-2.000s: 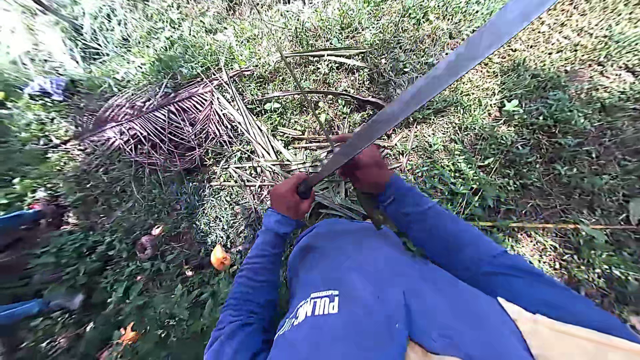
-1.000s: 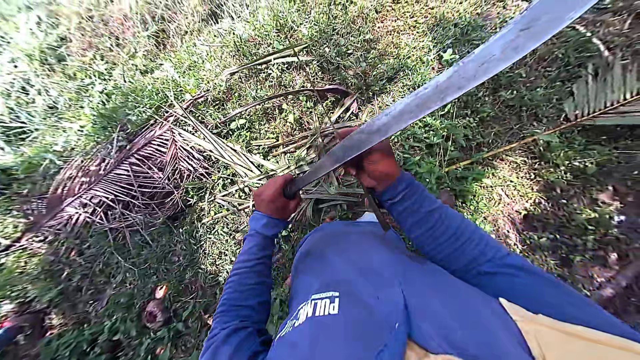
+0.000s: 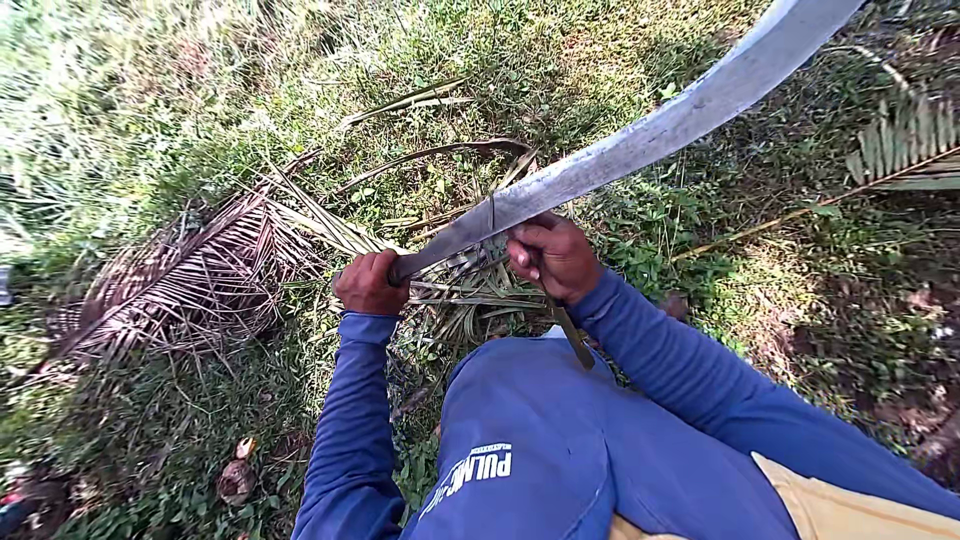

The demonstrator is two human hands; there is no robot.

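Observation:
My left hand [image 3: 371, 283] is closed around the dark handle of a machete with a long curved steel blade [image 3: 637, 146], which slants up to the right past the top edge. Just below the blade's lower part, my right hand [image 3: 555, 256] has its thumb and fingers pinched on a strip of palm leaf [image 3: 571, 334]. One end of that strip hangs down over the front of my blue shirt, and a thin piece crosses the blade. Cut palm leaflets [image 3: 480, 296] lie in a loose heap beneath both hands.
A dried palm frond [image 3: 180, 277] lies on the grass at the left. Another frond [image 3: 911, 157] with a long yellowish stalk lies at the right. A brown husk-like object [image 3: 236, 481] is on the ground at the lower left. Long dry leaf strips [image 3: 409, 101] lie ahead.
The view has shifted, bringing the right frond into sight. My right hand, behind the blade two seconds ago, now shows below it with a leaf strip hanging from it. My left hand keeps hold of the machete.

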